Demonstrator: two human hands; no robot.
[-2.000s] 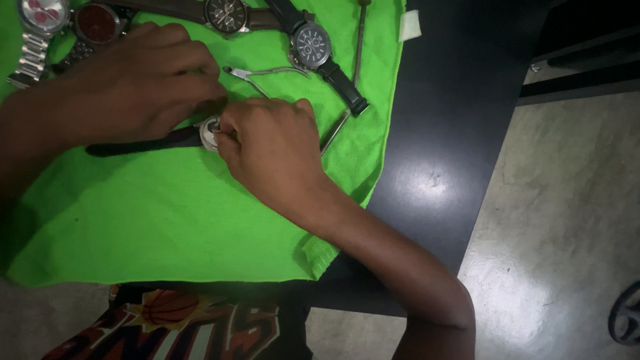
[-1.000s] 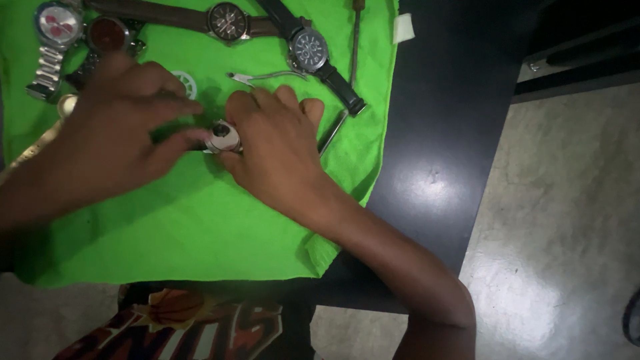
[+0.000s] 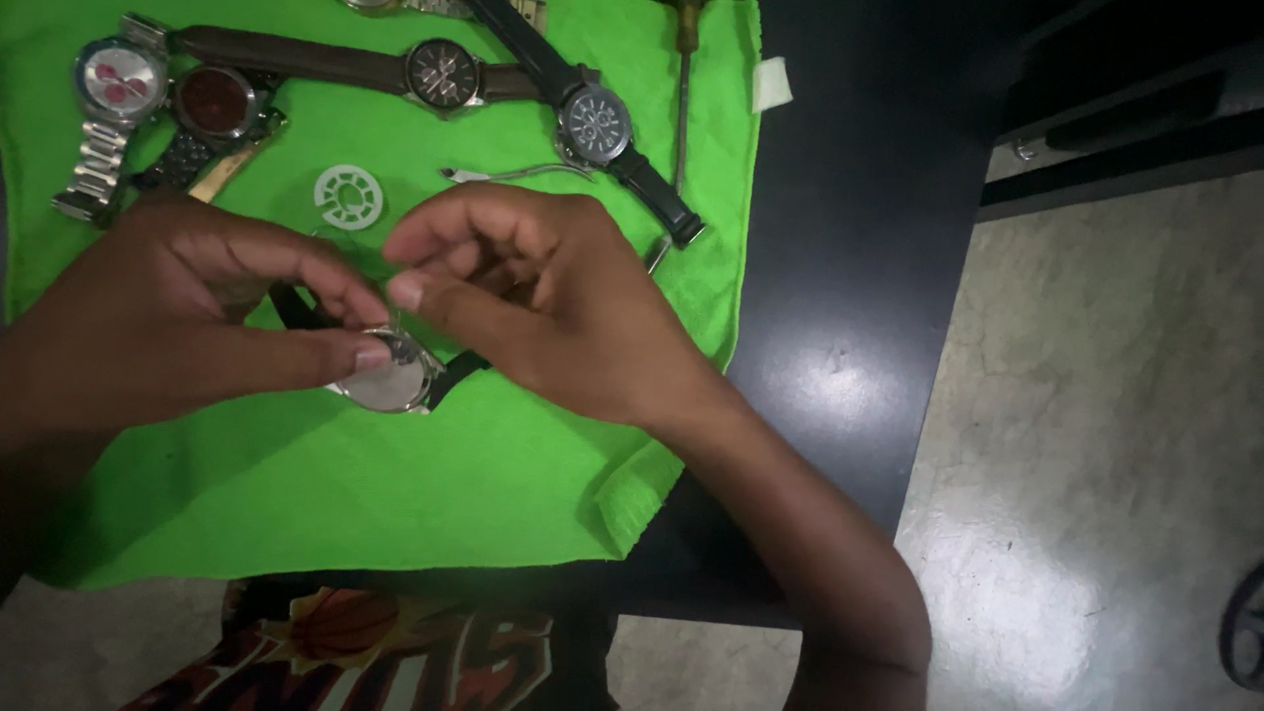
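Between thumb and fingers, my left hand (image 3: 237, 306) holds a round silver watch case (image 3: 390, 380) with a dark strap, low over the green cloth (image 3: 395, 494). The case's pale metallic face is turned up. My right hand (image 3: 553, 296) hovers just right of and above the case, its thumb and index finger close together; whether something small is between them cannot be told. A white plastic ring with cutouts (image 3: 348, 197) lies on the cloth beyond my hands. Past my right hand's knuckles lie slim metal pliers or tweezers (image 3: 513, 172), partly hidden.
Several watches lie at the back: a silver one (image 3: 120, 79), a red-dialled one (image 3: 214, 102), one on brown leather (image 3: 442, 75) and one on black leather (image 3: 595, 123). A screwdriver (image 3: 683, 99) lies on the cloth's right side. The dark table (image 3: 839, 296) extends right, with a white tag (image 3: 771, 85).
My left hand has closed on the watch case. My right hand has moved off the case, its fingers now raised beside it. The white ring, hidden two seconds ago, shows in full.
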